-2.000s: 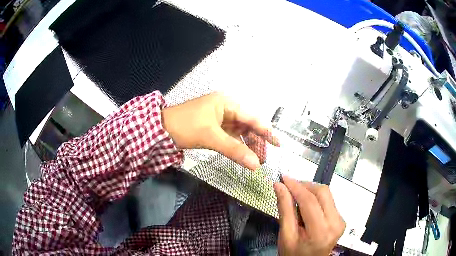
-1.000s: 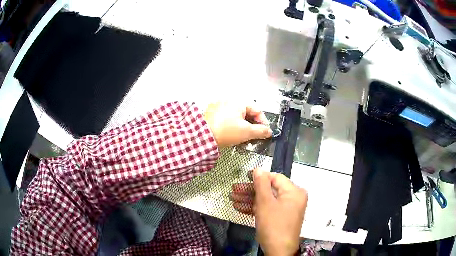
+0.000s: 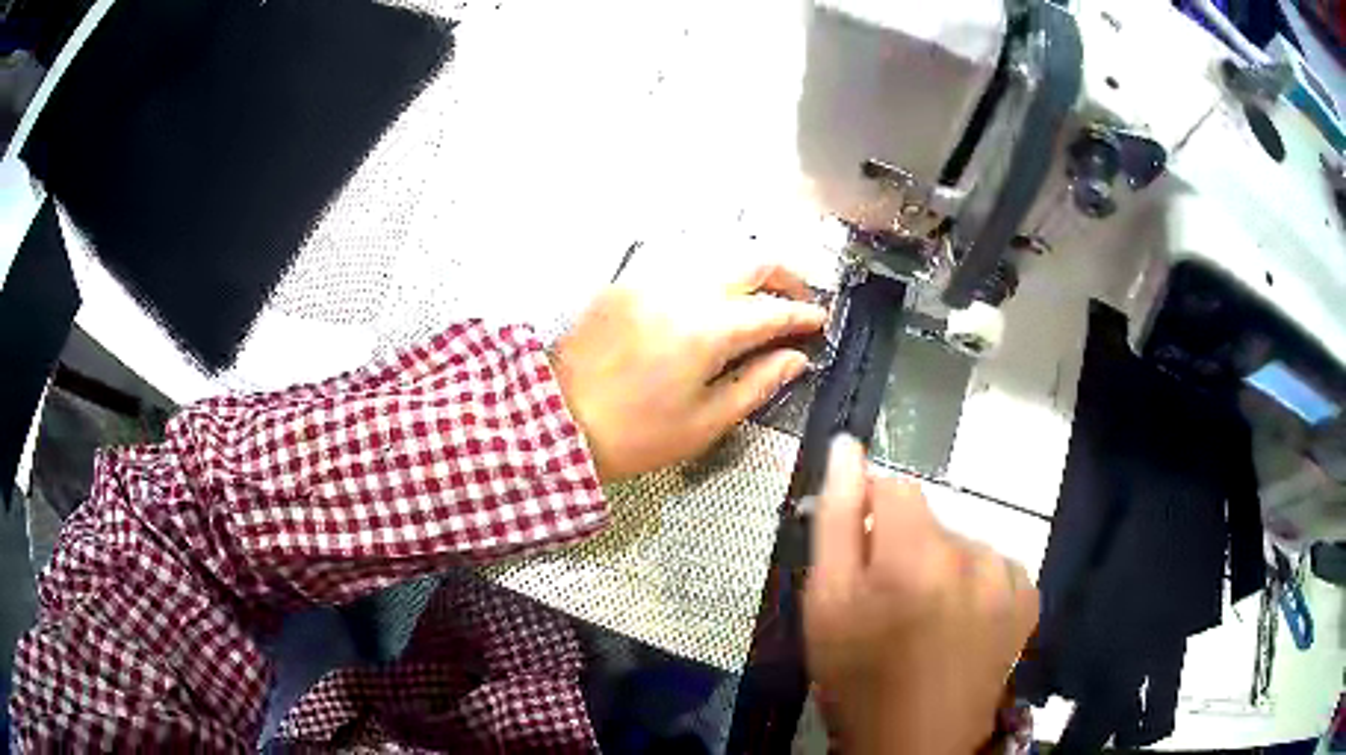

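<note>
The see-through mesh panel (image 3: 687, 553) lies on the white table and hangs over its near edge. The solid black fabric strip (image 3: 853, 387) runs from under the presser foot (image 3: 886, 258) toward me, along the mesh's right edge. My left hand (image 3: 687, 362) lies on the mesh, fingertips pressed together at the strip's left side, close to the foot. My right hand (image 3: 915, 597) is blurred; its thumb and finger are closed on the strip nearer to me. The needle tip cannot be made out.
The sewing machine head (image 3: 923, 111) stands beyond the strip, with its control box (image 3: 1255, 354) at right. Black strips (image 3: 1129, 516) hang right of the machine, beside blue-handled snips (image 3: 1296, 608). A black mesh stack (image 3: 222, 162) lies far left, with another black piece (image 3: 33, 332) at the edge.
The black strip now reaches past the near table edge. My right hand has moved from the mesh onto the strip. My left hand has flattened beside the foot. The view has shifted.
</note>
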